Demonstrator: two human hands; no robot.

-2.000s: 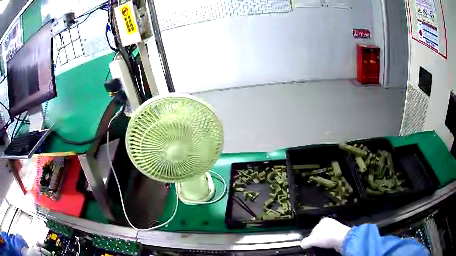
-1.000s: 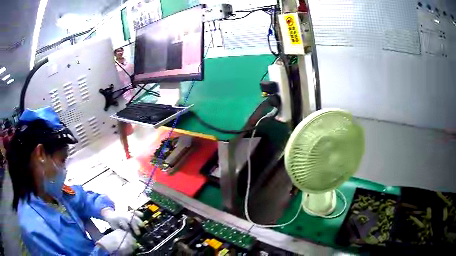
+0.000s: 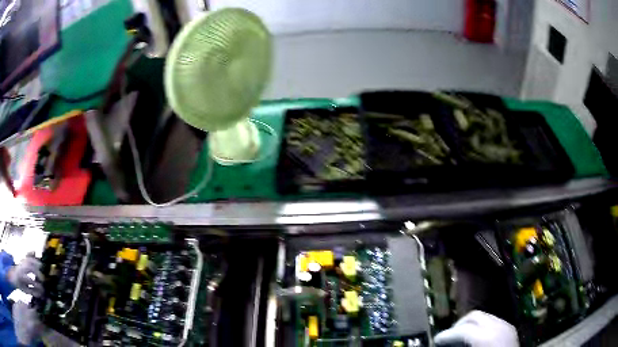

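My right hand (image 3: 478, 330), white-gloved and blurred, is cut off by the bottom edge. It lies at the lower right of the middle circuit board (image 3: 333, 288), which sits in a dark carrier. Its fingers point left, and what they touch or hold cannot be made out. A pale strip (image 3: 424, 268) runs along that board's right side. The board carries yellow blocks and many small parts. My left hand is not in view.
More boards are at the left (image 3: 139, 288) and right (image 3: 535, 271). Behind the rail (image 3: 325, 211), black trays (image 3: 366, 146) hold olive-green pieces beside a pale green fan (image 3: 220, 71). Another worker's gloved hands (image 3: 26, 291) are at far left.
The view swung left to the other worker, then back right and down, so the boards now show. My right hand, out of view one second ago, is back at the bottom edge.
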